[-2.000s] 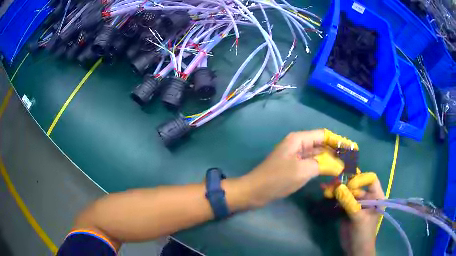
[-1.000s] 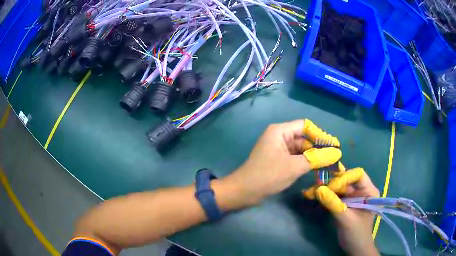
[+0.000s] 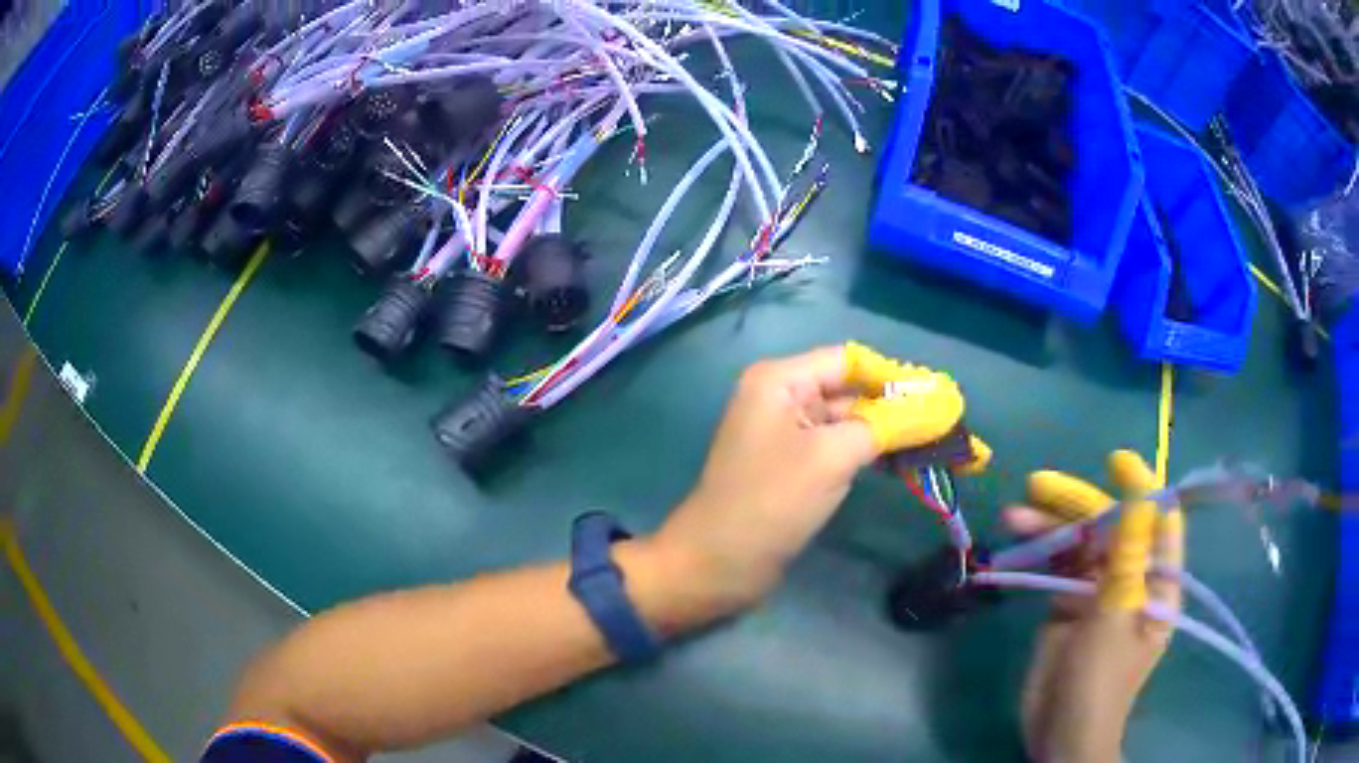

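My left hand [image 3: 805, 462], with yellow finger cots and a watch on the wrist, pinches a black connector housing [image 3: 939, 450] between thumb and fingers. Thin coloured core wires [image 3: 936, 489] run from the housing down to a grey-lilac cable. The black round connector [image 3: 932, 587] of this harness lies just below, partly in shadow. My right hand [image 3: 1110, 581] is blurred, to the right, with its yellow-cotted fingers apart. The harness's other grey-lilac cables [image 3: 1230, 644] pass across it towards the right; no grip on them shows.
A pile of wire harnesses [image 3: 470, 310] with black round connectors covers the upper left. One separate harness [image 3: 485, 422] lies nearer. A larger blue bin [image 3: 984, 254] of black housings and a narrower blue bin [image 3: 1200, 346] stand at the upper right. More blue bins line the right edge.
My right hand has come off the wires near the housing and moved right, its fingers spreading. My left hand has moved slightly left with the housing. The round connector below is now uncovered.
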